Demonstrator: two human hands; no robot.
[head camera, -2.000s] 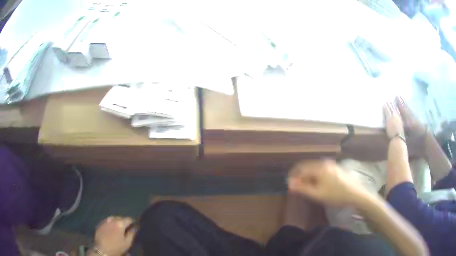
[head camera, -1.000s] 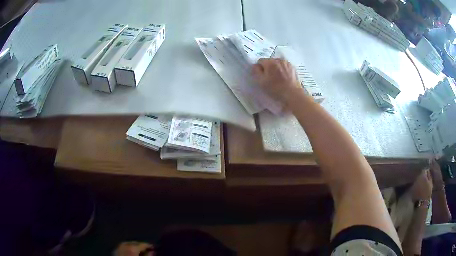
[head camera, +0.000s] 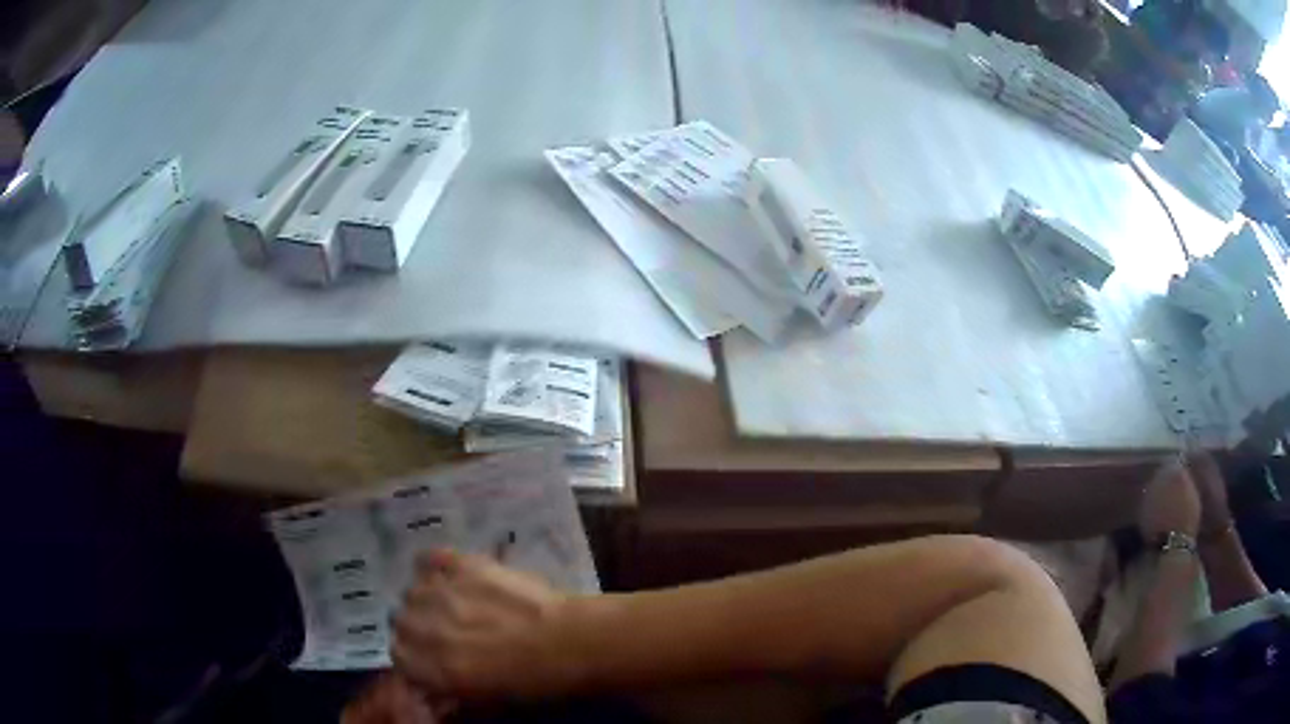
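Note:
My right hand (head camera: 474, 629) is shut on an unfolded leaflet (head camera: 333, 580), holding its lower part over my lap, below the carton edge. The white printed sheet is spread open, slightly curved. My left hand (head camera: 382, 702) is close under the right at the bottom edge, mostly cut off and blurred; its grip on the sheet is unclear. Folded leaflets (head camera: 542, 389) lie in an untidy pile on the brown carton edge (head camera: 283, 410). More flat leaflets (head camera: 630, 234) lie overlapping on the white foam sheet (head camera: 877, 382), with a slim white product box (head camera: 814, 243) on them.
Three product boxes (head camera: 354, 198) stand side by side at left. Folded leaflets (head camera: 128, 269) are at the far left. More boxes (head camera: 1054, 248) and papers lie at right. Another person's hands and forearms (head camera: 1171, 530) are at the right edge.
My right hand has moved from the flat leaflets on the table down left to my lap, now with an open leaflet. The box on the sheets is uncovered.

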